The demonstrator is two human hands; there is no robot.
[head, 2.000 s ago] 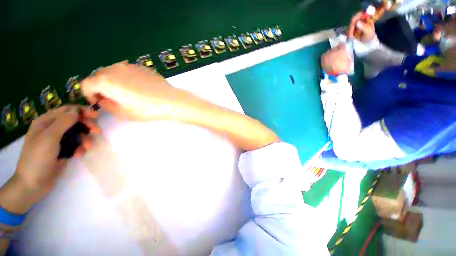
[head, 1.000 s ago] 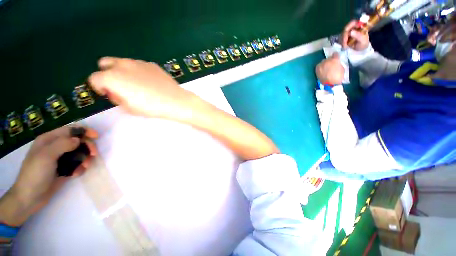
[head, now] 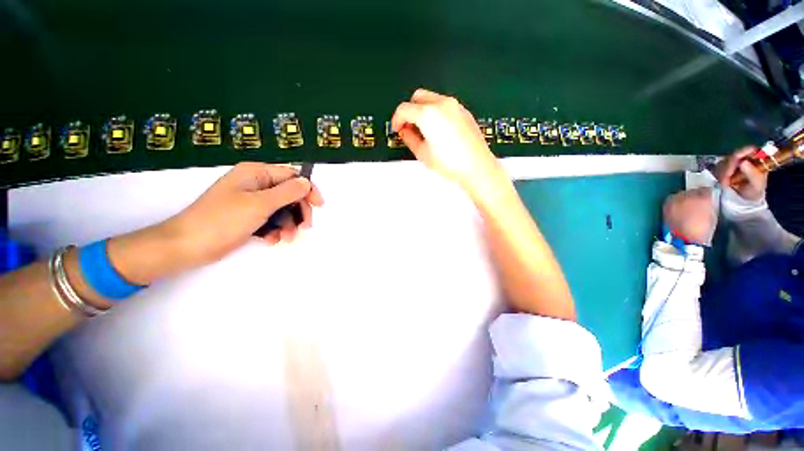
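Observation:
A row of small circuit boards (head: 205, 129) with yellow centres lies along the near edge of the green conveyor belt (head: 300, 62). My left hand (head: 256, 207), with a blue wrist band and silver bangles, is closed around several small black parts (head: 284, 217) over the white sheet; one dark piece shows at its thumb and fingertip. My right hand (head: 441, 132) is over the belt edge, fingertips bent down at one board in the row and partly covering it. Whether it holds a part is hidden.
The white work sheet (head: 388, 291) with a tan stripe lies below my hands. A teal mat (head: 573, 255) with a small dark piece (head: 608, 221) is to the right. Beyond it a neighbouring worker's hands (head: 692, 216) hold an amber tool (head: 780, 157). Blue material shows at the far left.
The view has turned and shifted, so the row runs nearly level and more boards show. My right hand has moved to a board farther right along the row. My left hand still holds the black parts.

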